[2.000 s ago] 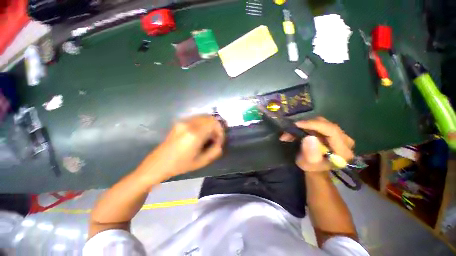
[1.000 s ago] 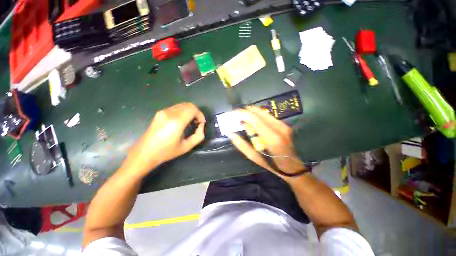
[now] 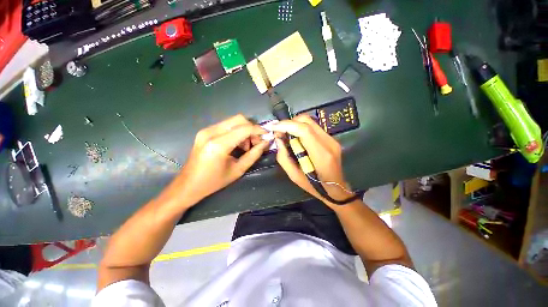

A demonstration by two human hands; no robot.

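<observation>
The open flip phone lies on the green mat, its black half with gold markings [image 3: 338,116] to the right. The other half is mostly hidden under my fingers. My left hand [image 3: 223,150] has its fingertips pinched together over that half, at a small pale piece [image 3: 268,137]; its exact hold is unclear. My right hand [image 3: 317,157] holds the yellow-and-black soldering iron [image 3: 302,157] between thumb and fingers, and its fingertips meet my left fingertips. The iron's metal end points away from me, over the pale-yellow pad [image 3: 288,58].
A green-and-dark module [image 3: 219,62], red block [image 3: 174,33], slim white stick [image 3: 328,43], white paper [image 3: 378,42] and small dark rectangle [image 3: 348,78] lie behind. A red-handled screwdriver [image 3: 439,73] and lime-green electric screwdriver [image 3: 512,111] lie right. Small screws [image 3: 80,205] lie left.
My left hand has moved right to meet my right hand's fingertips over the phone. The iron has swung from pointing at the phone to pointing away. The white face seen earlier is now mostly covered.
</observation>
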